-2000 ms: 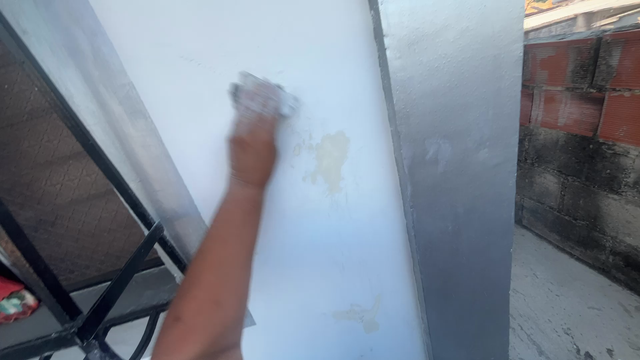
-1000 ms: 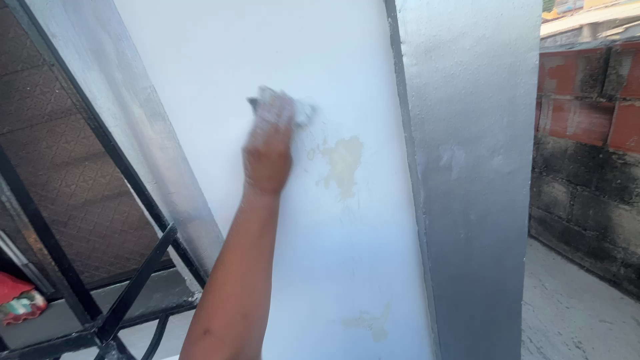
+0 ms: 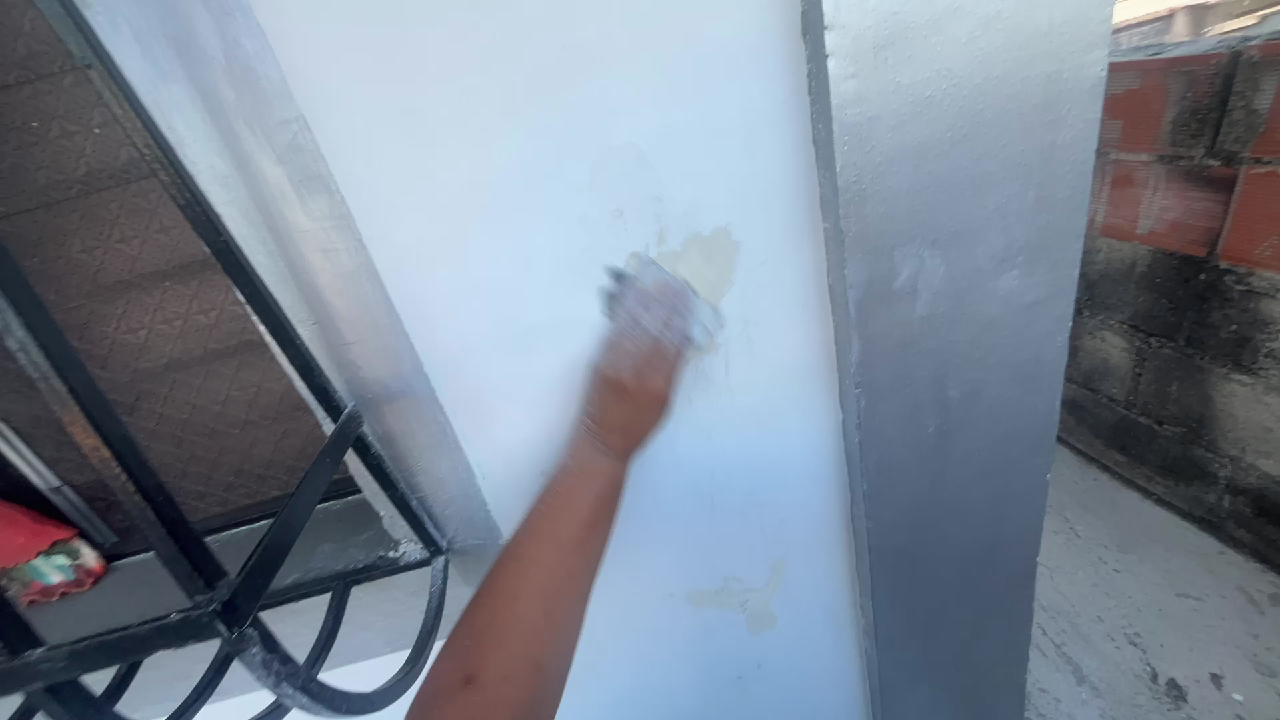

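Note:
My left hand (image 3: 645, 320), blurred by motion, lies against the white painted wall (image 3: 560, 130). Its fingers press a pale grey pad or folded sheet (image 3: 700, 312) to the surface; the blur hides exactly what it is. A dark edge sticks out at the left of the fingers. The held piece overlaps the lower left of a cream-coloured patch (image 3: 712, 258) on the wall. Further down is a smaller cream patch (image 3: 758, 605). Faint marks show above the hand. My right hand is out of view.
At left, a black metal window grille (image 3: 285, 510) with curved bars juts out near the forearm; a red patterned cloth (image 3: 50, 560) lies behind it. A silver-painted pillar (image 3: 940, 380) stands at right, beyond it a brick and block wall (image 3: 1165, 330) and concrete floor (image 3: 1130, 590).
My left hand has moved down and right along the wall, from the upper left of the larger cream patch onto its lower left edge, still holding the grey piece.

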